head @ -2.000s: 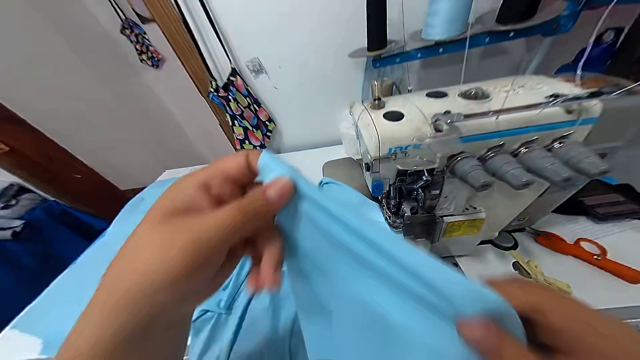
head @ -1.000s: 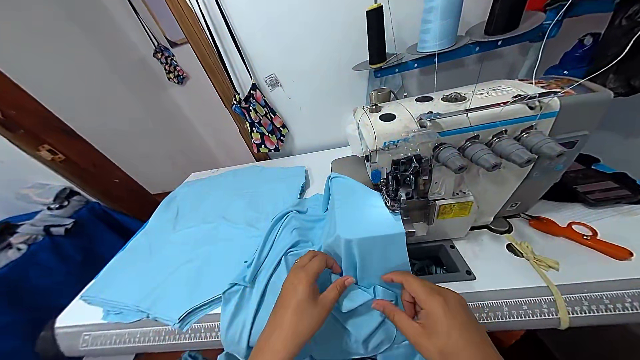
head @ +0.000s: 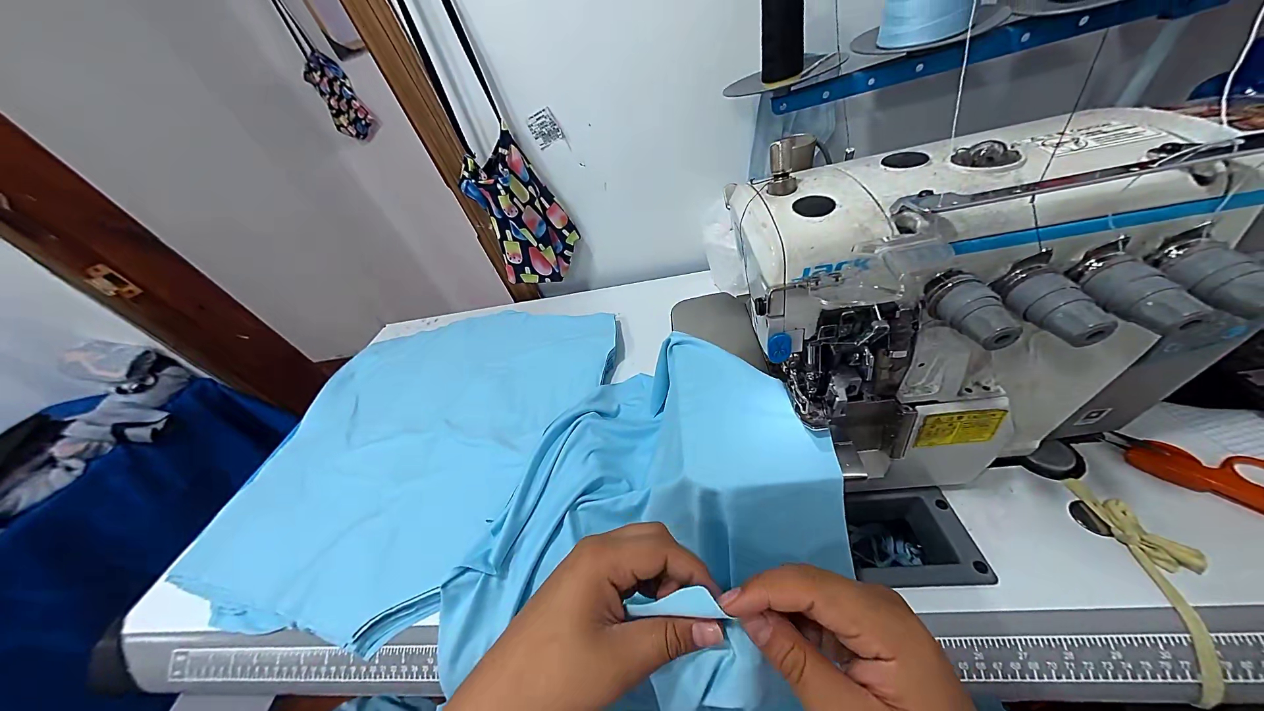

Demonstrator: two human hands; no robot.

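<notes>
A light blue fabric piece (head: 750,444) lies bunched at the front of the table, its far edge by the needle area of the white Jack overlock machine (head: 849,227). My left hand (head: 612,622) pinches a folded edge of this fabric between thumb and fingers. Touching the same fold from the right, my right hand (head: 839,632) grips it with thumb and forefinger, the fingertips of both hands nearly meeting. A flat stack of light blue fabric pieces (head: 425,434) rests to the left, partly overlapped by the bunched cloth.
Orange-handled scissors (head: 1195,474) and a tied pale yellow strip (head: 1136,538) lie at the right. A recessed bin (head: 918,543) with scraps sits beside the fabric. A ruler tape (head: 306,664) runs along the front edge. Thread cones (head: 923,22) stand above; patterned cloth (head: 518,212) hangs behind.
Two seconds ago my hands held the fabric raised and stretched apart. They are now close together low at the table's front, pinching a fold, much as one second ago.
</notes>
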